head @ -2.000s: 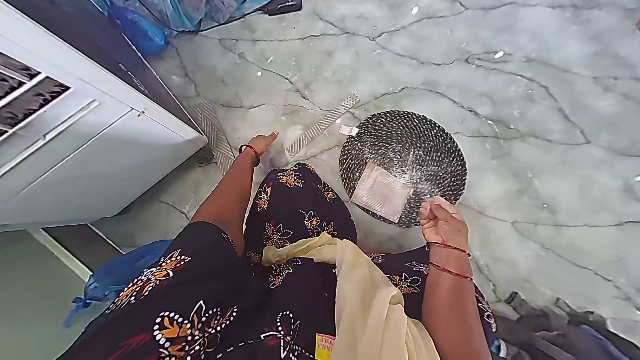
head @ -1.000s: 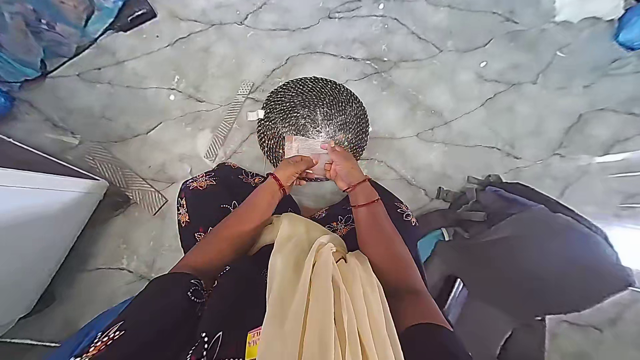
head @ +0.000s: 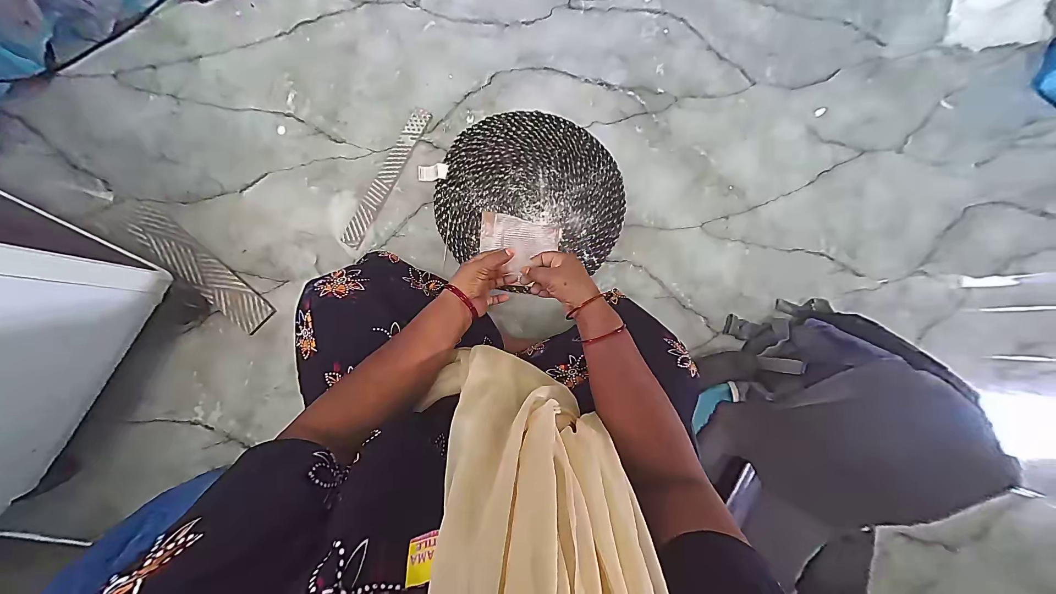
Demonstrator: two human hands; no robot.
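Observation:
A small, flat, clear packet [head: 520, 234] with pale, brownish contents is held between my two hands. My left hand [head: 485, 279] grips its lower left edge, with the fingers partly spread. My right hand [head: 561, 276] pinches the lower right edge between thumb and fingers. Beneath and beyond the packet, a round black-and-white woven mat [head: 528, 161] lies on the marbled floor, with a small white tag [head: 432, 172] at its left edge. What the packet contains cannot be told.
A patterned strip [head: 386, 180] lies left of the mat, and a wider one [head: 202, 268] lies near a white cabinet-like unit [head: 70, 330]. A dark grey bag [head: 858, 421] rests on the floor at the right. Blue plastic [head: 25, 37] shows at the upper left.
Two seconds ago the packet lay on the mat and my hands were apart. Both hands have come together and taken hold of it. The view has shifted.

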